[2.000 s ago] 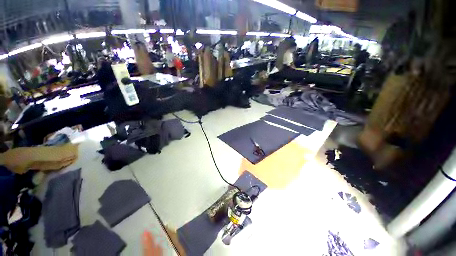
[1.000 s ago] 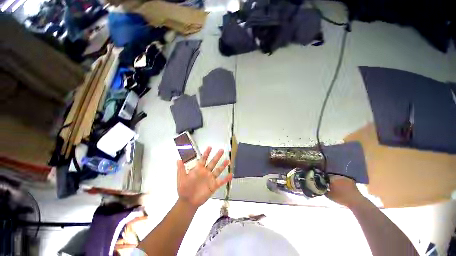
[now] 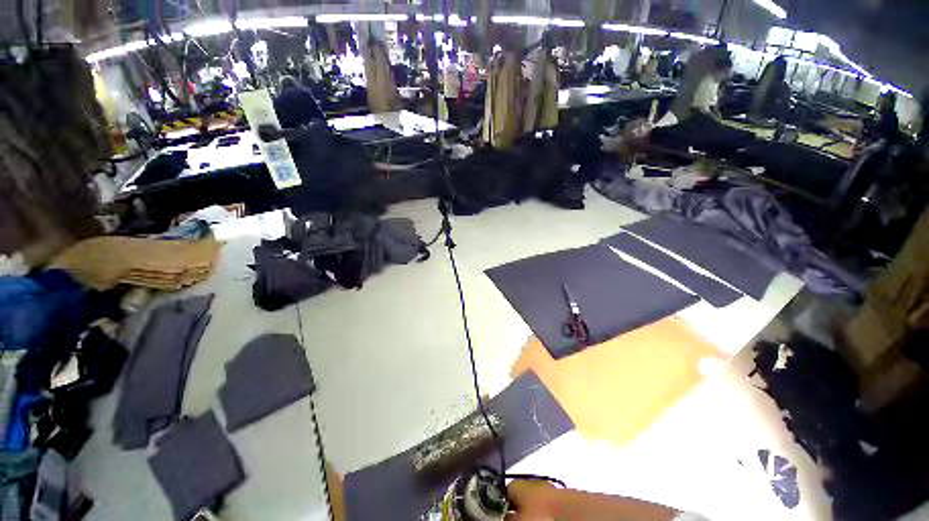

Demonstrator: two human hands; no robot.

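The electric cutting machine (image 3: 477, 497), silver and black with a black cord, is at the bottom edge, partly cut off. My right hand (image 3: 532, 501) is on its right side, seemingly gripping it; the fingers are mostly hidden. My left hand is out of the picture. A dark grey fabric strip (image 3: 392, 490) lies under and beside the machine, with faint chalk lines at its right end. A mottled metal bar (image 3: 456, 444) lies on the strip, just beyond the machine.
Shears (image 3: 574, 317) lie on a large dark fabric block (image 3: 530, 295). Brown paper (image 3: 621, 377) lies between block and strip. Cut panels (image 3: 267, 379) lie left of the table seam. Heaped dark pieces (image 3: 336, 254) lie at the far side. The cord (image 3: 463, 315) crosses the table. A person (image 3: 705, 94) is behind.
The view has swung up from the near table edge to the room. My left hand, open and palm up a second ago, has left the picture. My right hand stays at the machine.
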